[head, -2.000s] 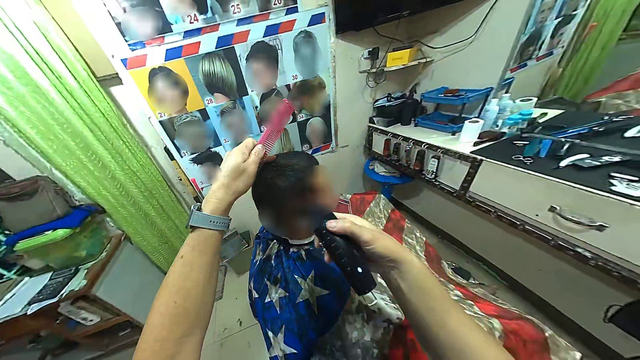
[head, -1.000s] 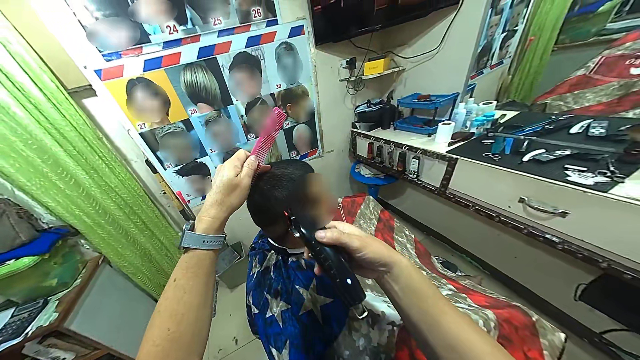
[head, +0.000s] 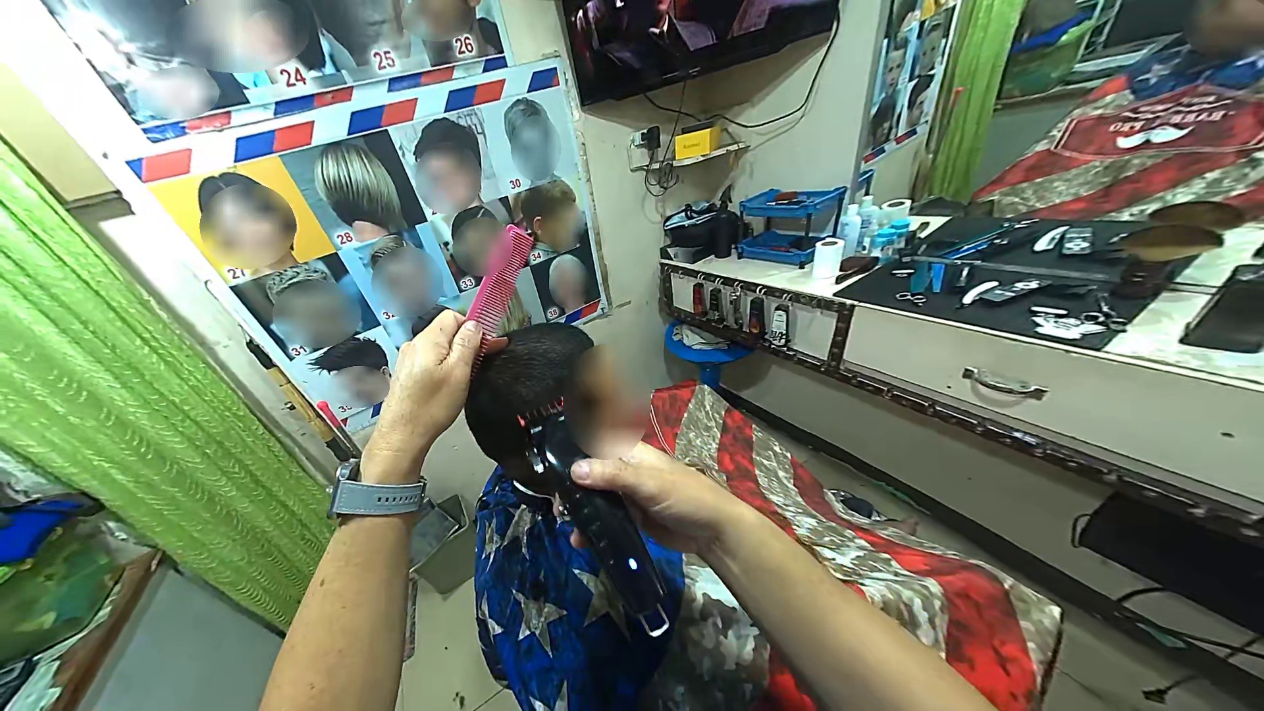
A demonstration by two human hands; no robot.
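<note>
A seated person with short dark hair (head: 523, 380) wears a barber cape (head: 583, 602) with stars on blue and red stripes over camouflage. In my right hand (head: 657, 494) is a black cordless hair clipper (head: 602, 523); its guard comb, with reddish teeth, touches the hair on the side of the head. My left hand (head: 430, 385) grips a pink comb (head: 499, 286), which points up and to the right, and its fingers rest at the back of the head. A watch with a grey strap is on my left wrist.
A counter (head: 899, 296) on the right holds scissors, clippers, bottles and a blue two-tier tray (head: 790, 212). Under its left end stands a blue stool (head: 706, 351). A haircut poster (head: 395, 247) hangs on the wall ahead. A green curtain (head: 148, 365) is at the left.
The clipper has moved up from low beside the face and neck to the hair on the side of the head. My left hand still holds the pink comb near the head.
</note>
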